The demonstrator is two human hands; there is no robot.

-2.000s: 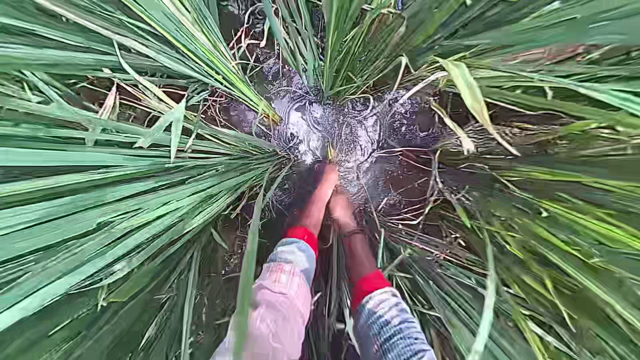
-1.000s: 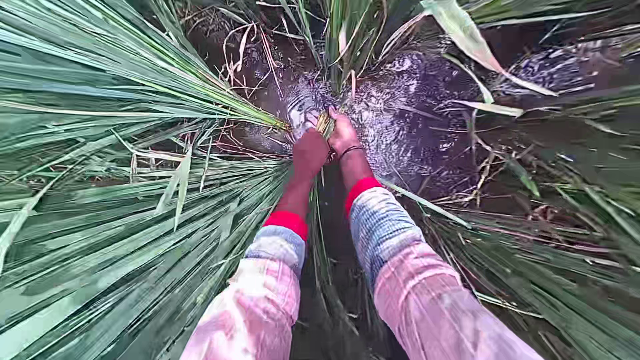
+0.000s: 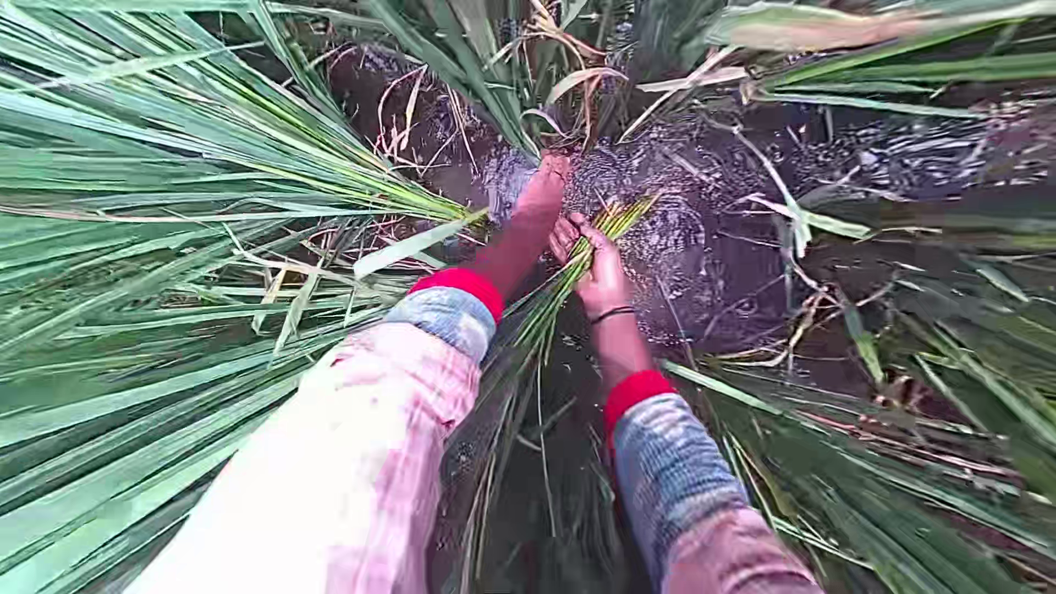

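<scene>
A bundle of thin green stems [image 3: 565, 285] lies in my right hand [image 3: 601, 268], its yellowish ends pointing up and right over dark, rippled water [image 3: 676, 239]. A dark band circles the right wrist. My left hand [image 3: 551, 177] reaches farther forward, at the water beside the base of a leafy clump [image 3: 503, 91]; its fingers are blurred, and what they touch is hidden. Both arms wear red cuffs and patterned sleeves.
Long green leaves [image 3: 165, 190] fan in from the left, their stem bases near the left forearm. More leaves [image 3: 891, 503] lie at the lower right. Dry, pale leaf strips [image 3: 800, 214] and stalks float or lean at the right.
My hands were close together around the stems one second ago. The left hand has moved forward, away from them, while the bundle stays in the right hand. Ripples have spread over the water.
</scene>
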